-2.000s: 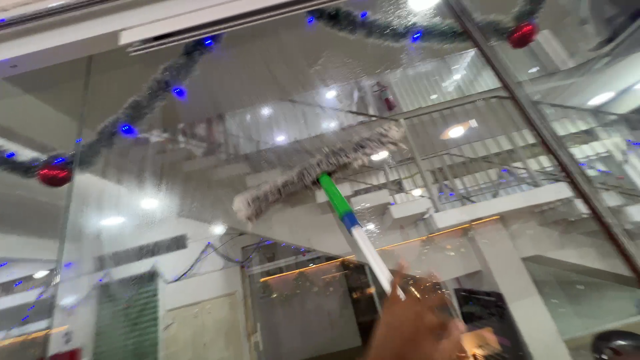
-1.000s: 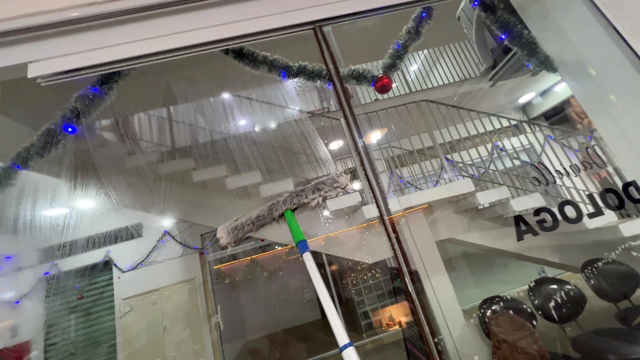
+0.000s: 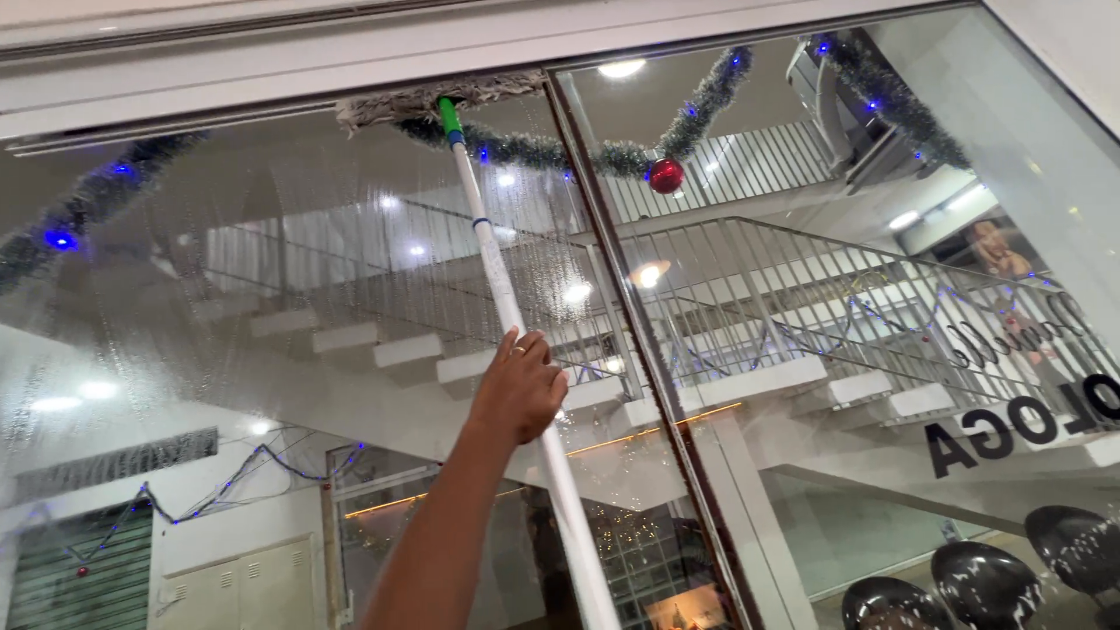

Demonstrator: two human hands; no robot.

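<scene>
My left hand, with a ring on one finger, grips the white pole of a window washer near the middle of the view. The pole slants up to a green and blue fitting. Its wet, shaggy grey fleece head lies along the top edge of the left glass pane, its right end close to the dark vertical frame strip. Wet streaks and droplets mark the pane below the head. The lower end of the pole runs out of view at the bottom. My right hand is not in view.
A white upper frame borders the glass. Tinsel garland with blue lights and a red bauble hangs across the view. Stairs with metal railings show through the glass. Dark lettering marks the right pane, above black chairs.
The fleece head has moved up the glass from mid-pane to the top edge. A hand on the pole shows two seconds ago and now, but not clearly one second ago. The view has shifted right.
</scene>
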